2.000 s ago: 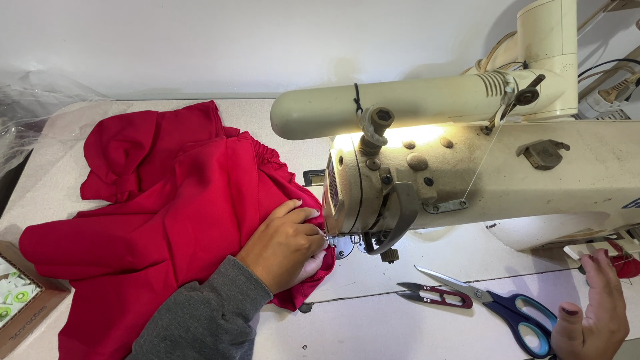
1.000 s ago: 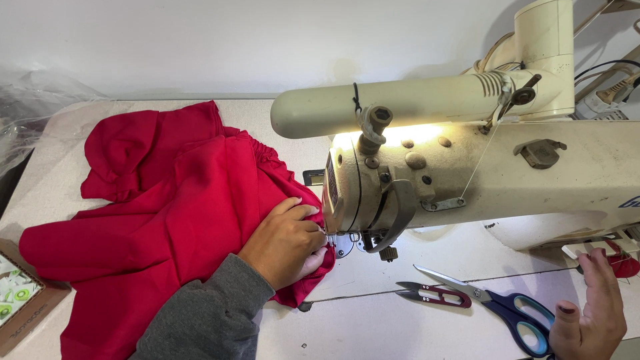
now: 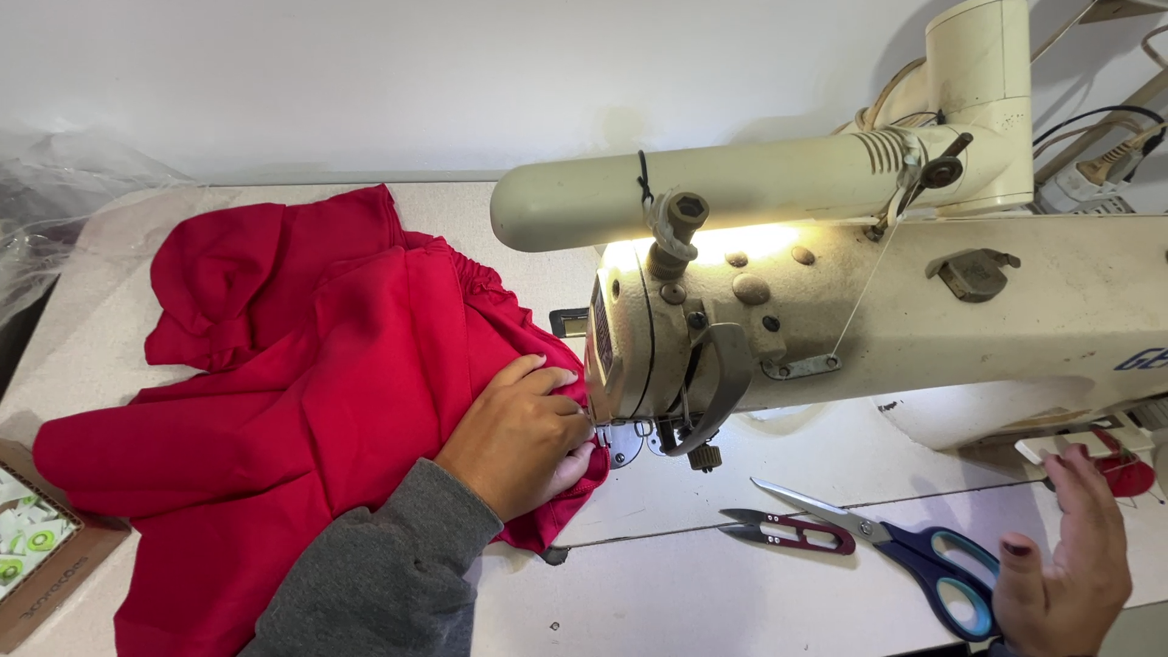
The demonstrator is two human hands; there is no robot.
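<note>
A red fabric garment with a gathered edge lies spread to the left of an industrial sewing machine. My left hand presses on the garment close beside the needle area, its fingertips partly hidden by the machine head. The garment's right edge lies at the needle plate. At the lower right, my right hand is raised with fingers apart and nothing in it, near the handles of blue-handled scissors. Dark red thread snips lie beside the scissors' blades.
A tube-shaped lamp shines above the machine arm. At the left edge stands a cardboard box with small labels inside, and clear plastic lies behind. A red pincushion sits at the right, below a power strip with cables.
</note>
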